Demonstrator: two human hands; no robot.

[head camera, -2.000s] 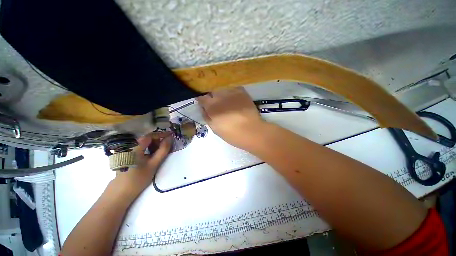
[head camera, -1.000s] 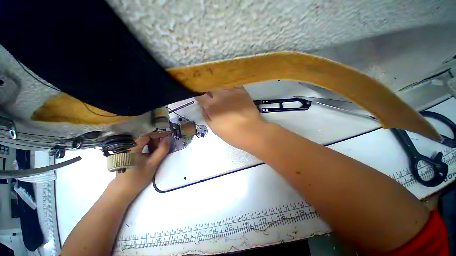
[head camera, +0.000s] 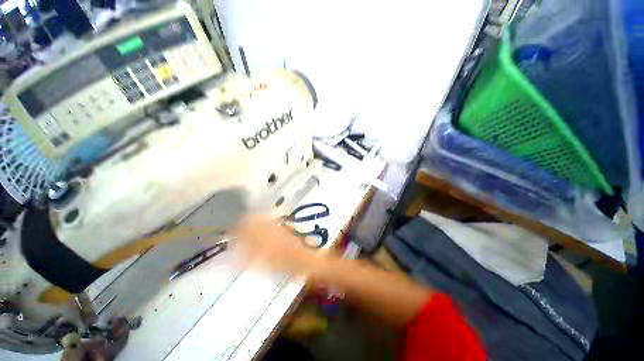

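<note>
The cream sewing machine head point(head camera: 191, 155) with "brother" lettering stands at the left. My right hand point(head camera: 265, 243), motion-blurred, is over the bed beside the arm, near the shears; whether it holds anything cannot be told. My left hand point(head camera: 95, 349) is small and blurred at the bottom left edge, by the needle and presser foot area point(head camera: 116, 331). The black thread snips point(head camera: 199, 259) lie on the bed left of my right hand. The shears' black ring handles point(head camera: 309, 224) show just right of my right hand; their blades are mostly hidden.
A control panel point(head camera: 116, 77) sits above the machine. A black band point(head camera: 56, 250) wraps the arm. Small tools lie in an accessory tray point(head camera: 346, 149) at the machine's right end. A green basket point(head camera: 529, 113) stands in a blue plastic-lined container at right. Dark denim pieces point(head camera: 487, 282) lie below it.
The view has swung right and back from the needle area. My right hand has left the presser foot area and moved right along the bed. My left hand remains near the needle area.
</note>
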